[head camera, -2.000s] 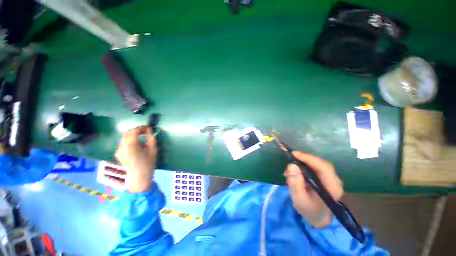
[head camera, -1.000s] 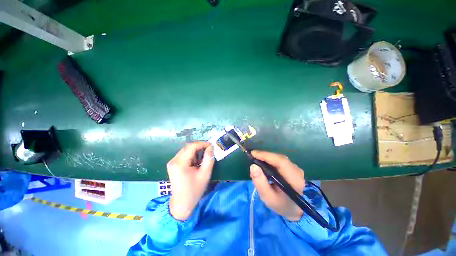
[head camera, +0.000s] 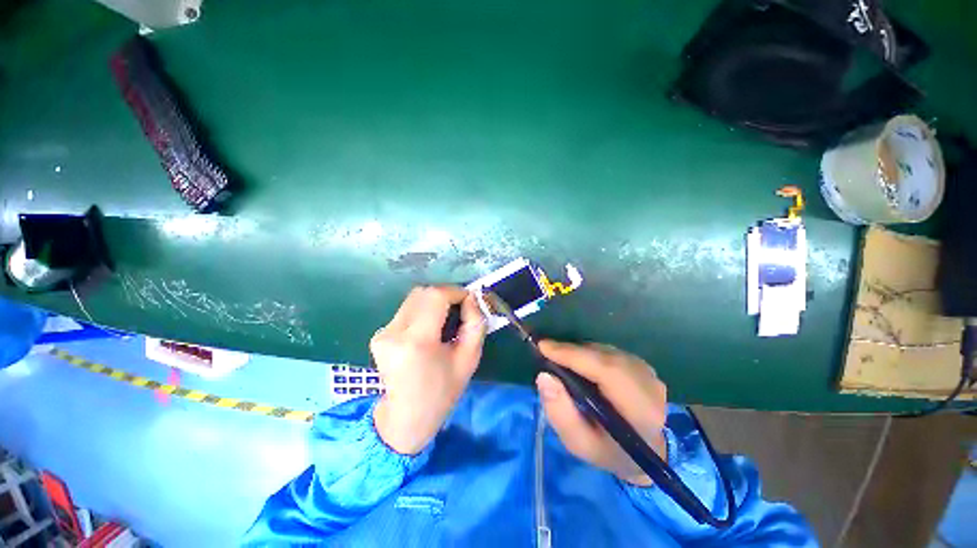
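A display module with a dark screen and white border lies on the green mat in front of me, its orange flex tail pointing right. My left hand is at its left end, fingers pinched on a small dark part. My right hand holds the black soldering iron like a pen. Its tip is at the module's left end, beside my left fingertips. Whether solder wire is in my left fingers cannot be told. Another display module piece with an orange tail lies to the right.
A dark ribbed bundle lies at the upper left, a spool holder at the far left. A black fan, a tape roll and a cardboard sheet are at the right. A parts tray shows below the bench edge.
My left hand has moved from the left to the module with the dark part. The iron's tip has moved from the tail side to the module's left end. The view has shifted.
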